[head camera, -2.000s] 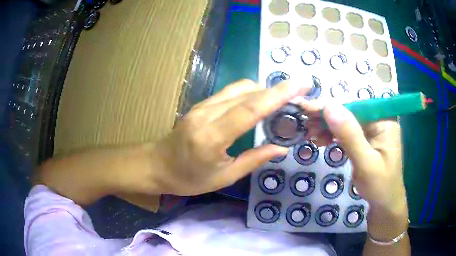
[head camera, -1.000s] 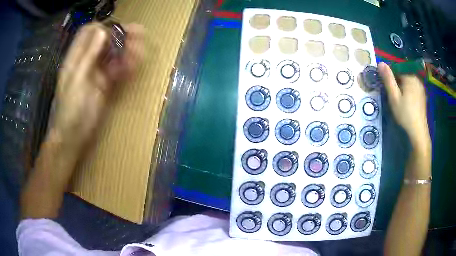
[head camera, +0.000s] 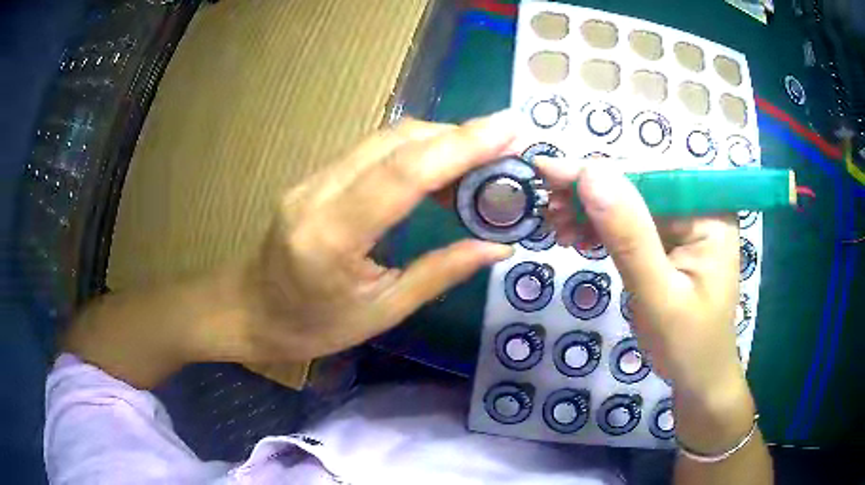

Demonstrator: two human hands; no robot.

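Note:
My left hand holds a round speaker between thumb and fingers, above the left side of the foam tray. The speaker's grey back with its central disc faces the camera. My right hand holds the green test probe like a pen, its wired end pointing right. Its tip is hidden by the fingers, close to the terminals on the speaker's right rim. The white foam tray lies below both hands. Its two far rows show tan empty pockets; the nearer visible pockets hold speakers. My right hand covers part of the tray.
Brown cardboard lies at the left, with glossy clear plastic trays beside it. The green mat has red and blue lines. A small round part lies beyond the tray's right edge. Dark items are at the far right corner.
My left hand has come from over the cardboard to the tray with a speaker. My right hand has moved left from the tray's right edge. The third row's rightmost pocket now holds a speaker.

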